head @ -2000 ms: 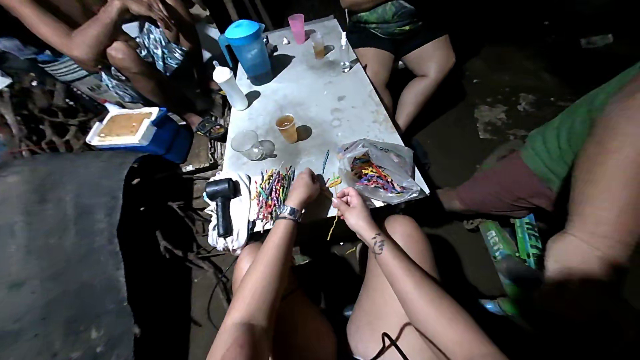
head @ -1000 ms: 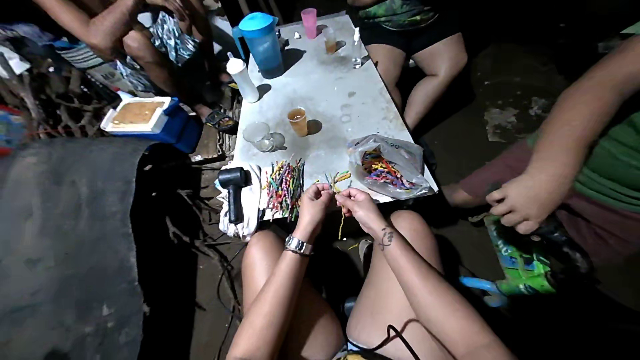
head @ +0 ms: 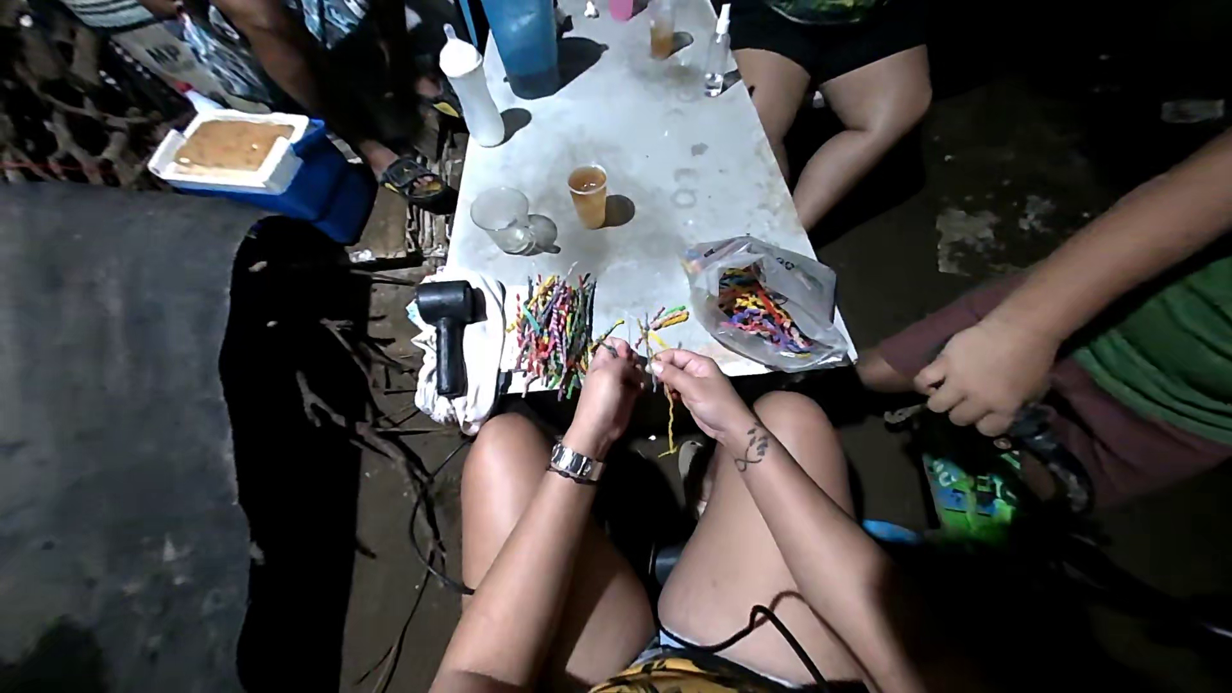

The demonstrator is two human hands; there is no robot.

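Observation:
My left hand (head: 613,385) and my right hand (head: 695,383) meet at the near edge of the white table (head: 664,221). My right hand pinches a thin yellow twisted cord (head: 671,423), whose end hangs below the table edge. The left fingers are closed beside it on a thin dark strand. A pile of short multicoloured twisted cords (head: 555,327) lies just left of my hands. A few yellow and green pieces (head: 671,317) rest beyond my fingertips. To the right, a clear plastic bag (head: 813,289) holds more coloured cords.
A black handheld device (head: 449,332) lies on a white cloth (head: 486,385). Farther back are clear cups (head: 500,207), a cup of brown drink (head: 588,202), a white squeeze bottle (head: 474,96), a blue pitcher (head: 525,48) and a small spray bottle (head: 717,58). A person's hand (head: 991,371) is at right; a blue-white cooler (head: 308,173) at left.
My hands stay together at the table edge with the yellow cord. The person at right has lowered a hand, which did not show two seconds ago.

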